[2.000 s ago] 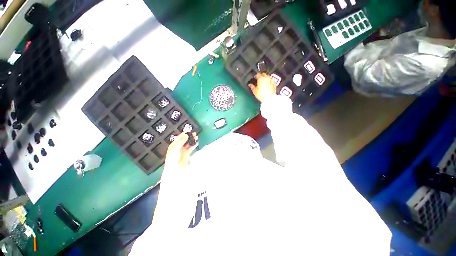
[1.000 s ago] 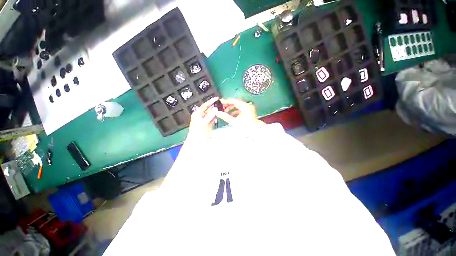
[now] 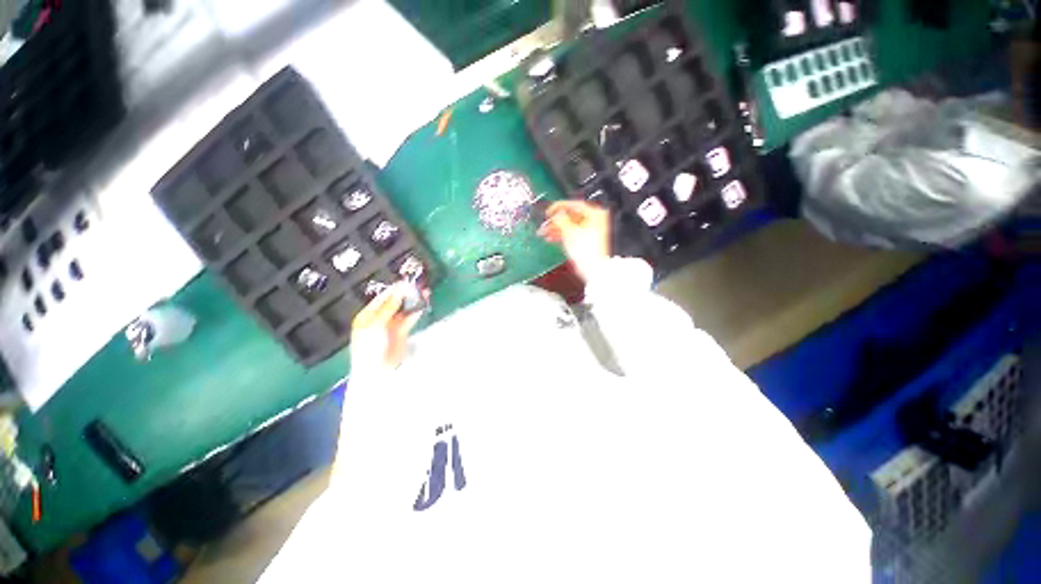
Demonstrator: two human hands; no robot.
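My left hand (image 3: 386,316) is at the near right corner of the left black foam tray (image 3: 234,211), its fingertips closed on a small watch module (image 3: 413,299). My right hand (image 3: 577,228) is between the speckled round dish (image 3: 503,201) and the right black foam tray (image 3: 559,108). A small dark thing shows at its fingertips, too blurred to name. Several silvery modules sit in the left tray's pockets. The right tray holds several pieces with white square outlines. A small rounded piece (image 3: 490,266) lies on the green mat near the bench edge.
A whitish dispenser bottle (image 3: 167,330) and a black bar (image 3: 113,451) are at left. Dark parts lie in rows on white paper (image 3: 97,331). A white slotted plate (image 3: 820,76) is at upper right, beside a person's pale sleeve (image 3: 902,171). An orange stick (image 3: 444,121) lies between the trays.
My hands were together over the left tray's corner and have moved apart. My right hand has moved right, past the speckled dish. My left hand still holds a module. The camera view has shifted.
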